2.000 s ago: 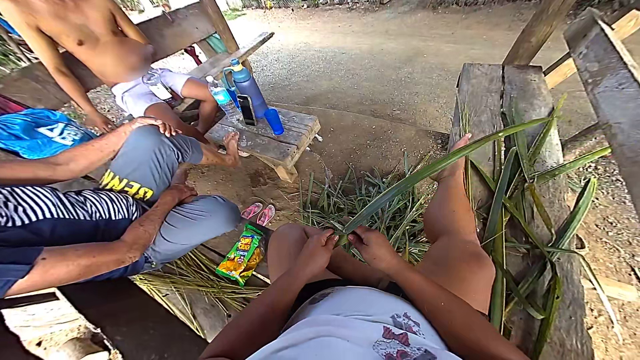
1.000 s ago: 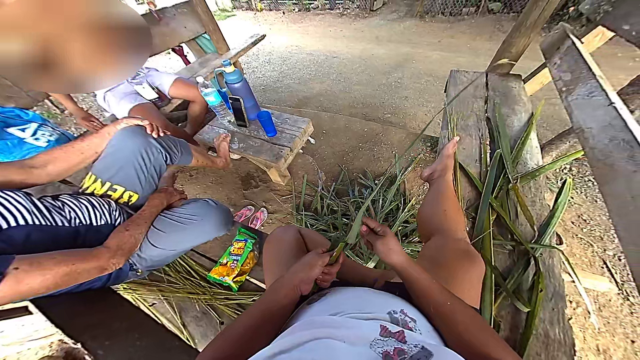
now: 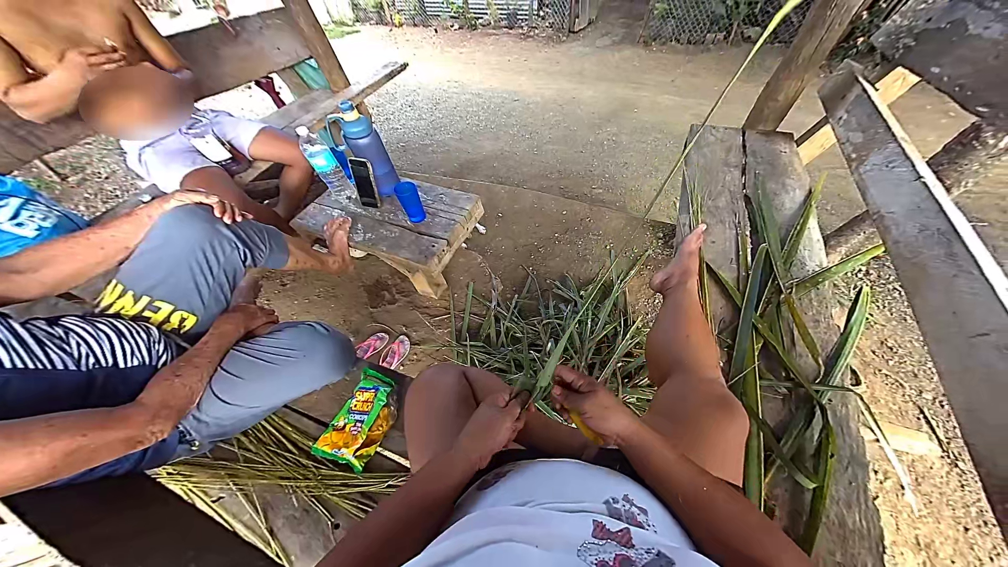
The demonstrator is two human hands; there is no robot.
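Observation:
My left hand [image 3: 498, 421] is closed around the near end of a long green leaf strip [image 3: 561, 358] above my lap. Close to its right, my right hand [image 3: 591, 405] has a small yellow object [image 3: 584, 429], perhaps a knife handle, under its fingers; its blade, if any, is hidden. The leaf runs up and away from my hands, and its far part is hard to tell from a thin strip [image 3: 693, 142] rising toward the top right. Beyond my hands, a heap of cut green leaf pieces [image 3: 543, 331] lies on the ground.
Long green leaves [image 3: 760, 378] lie on the wooden bench [image 3: 713, 177] at right. At left a person in grey trousers [image 3: 268, 378] sits near a snack packet [image 3: 358, 417] and thin stalks [image 3: 291, 472]. A low wooden table [image 3: 394, 236] holds a blue cup [image 3: 409, 201], bottles and a phone.
The broad leaf that reached to the upper right two seconds ago now appears narrower. My hands have moved slightly apart, and the yellow object now shows at my right hand.

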